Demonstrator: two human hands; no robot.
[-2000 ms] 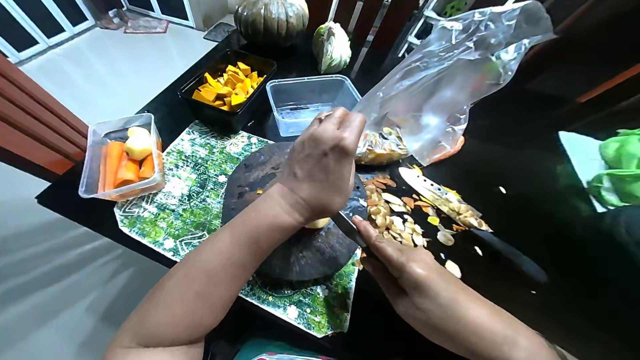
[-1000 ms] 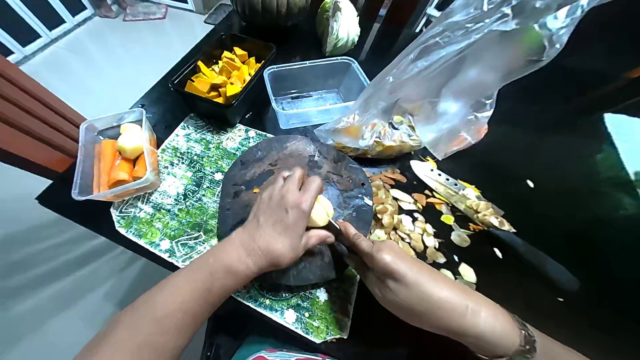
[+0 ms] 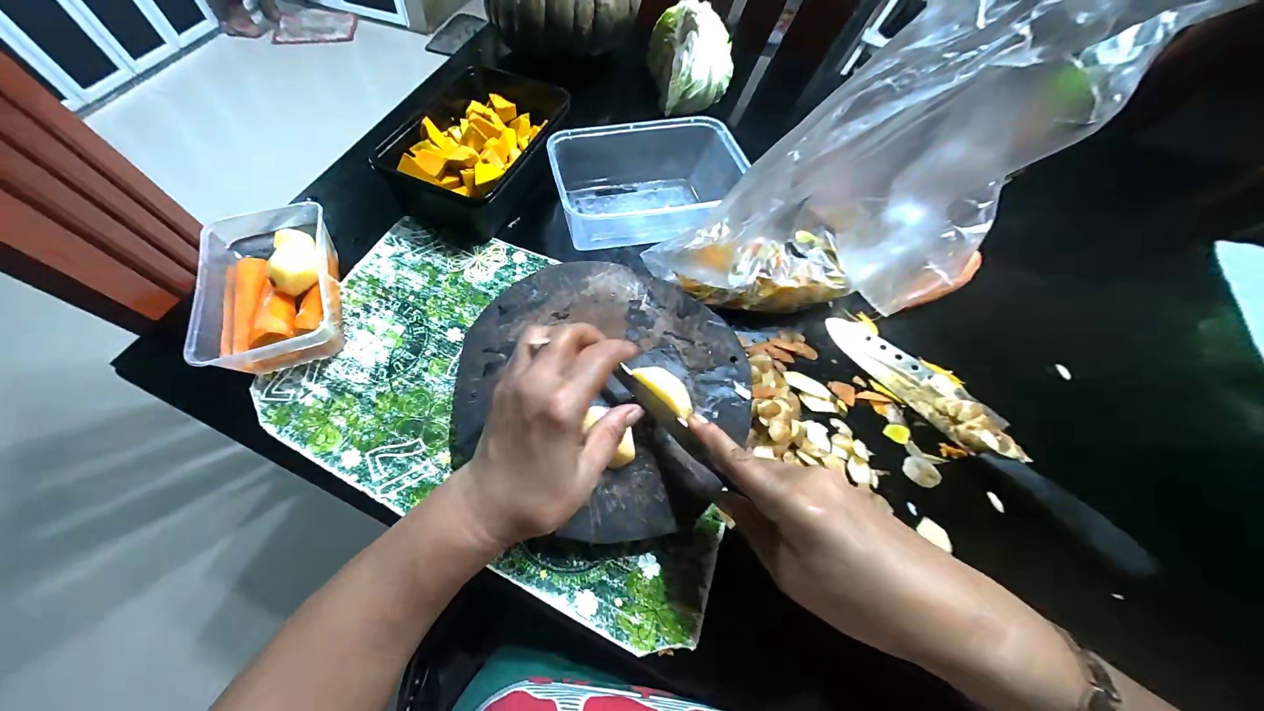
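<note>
On the round dark chopping board (image 3: pixel 602 504) lie pieces of a peeled potato. My left hand (image 3: pixel 553 425) rests over one pale piece (image 3: pixel 622 449), its fingers and thumb on that piece and close to the blade. A dark-bladed knife (image 3: pixel 657 407) is held in my right hand (image 3: pixel 810 523), with a finger along the blade. Just beyond the blade lies another cut yellow piece (image 3: pixel 664 391). The knife's handle is hidden in my palm. Beneath the board is a green and white floral mat (image 3: pixel 365 395).
Peelings (image 3: pixel 810 425) lie right of the board, beside a second knife (image 3: pixel 918 380). Behind are a clear plastic bag of scraps (image 3: pixel 780 267), a clear container (image 3: pixel 642 217), a black tub of cut pumpkin (image 3: pixel 464 212) and a cabbage (image 3: pixel 691 59). A container of carrots (image 3: pixel 326 346) stands left.
One second ago my left hand held the potato against the knife; now it lies in separate pieces on the board, with the blade between them. The view has shifted since two seconds ago.
</note>
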